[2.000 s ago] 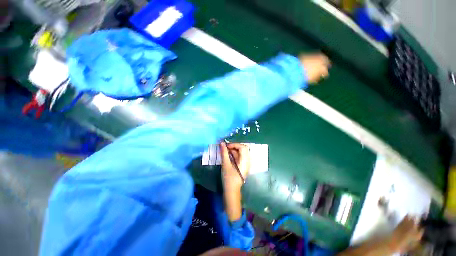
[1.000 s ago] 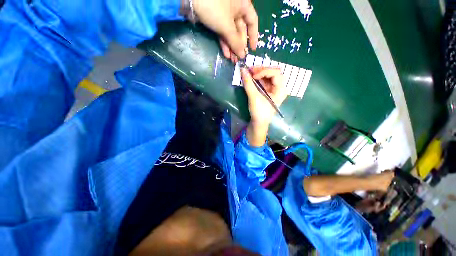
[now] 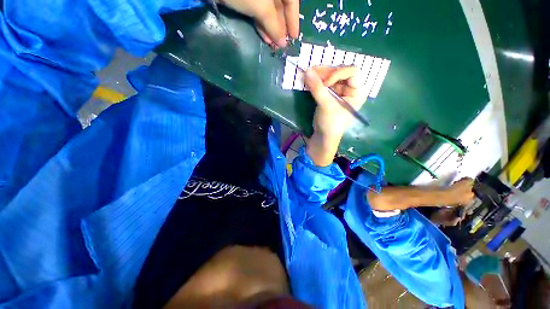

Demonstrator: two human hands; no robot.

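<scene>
My left hand (image 3: 274, 21) is at the top edge, partly cut off, its fingertips pinched on a small dark part (image 3: 289, 46) that is too small to make out well. My right hand (image 3: 339, 102) holds slim tweezers (image 3: 354, 113) like a pencil. The tweezers' tip points at the left end of a white sheet (image 3: 375, 71) crossed by dark lines. The right hand covers part of the sheet. Small white pieces (image 3: 344, 23) lie loose beyond the sheet.
A dark frame with green edges (image 3: 416, 142) lies right of the sheet. A blue coiled cord (image 3: 371, 160) is at the bench edge. A neighbour's bare forearm (image 3: 410, 197) reaches over black items at the right. A pale strip (image 3: 491, 66) crosses the green bench.
The view has shifted, so the sheet sits higher. The tweezers' tip has come away from my left fingertips and is over the sheet's left end. Earlier, my left arm was stretched across the bench.
</scene>
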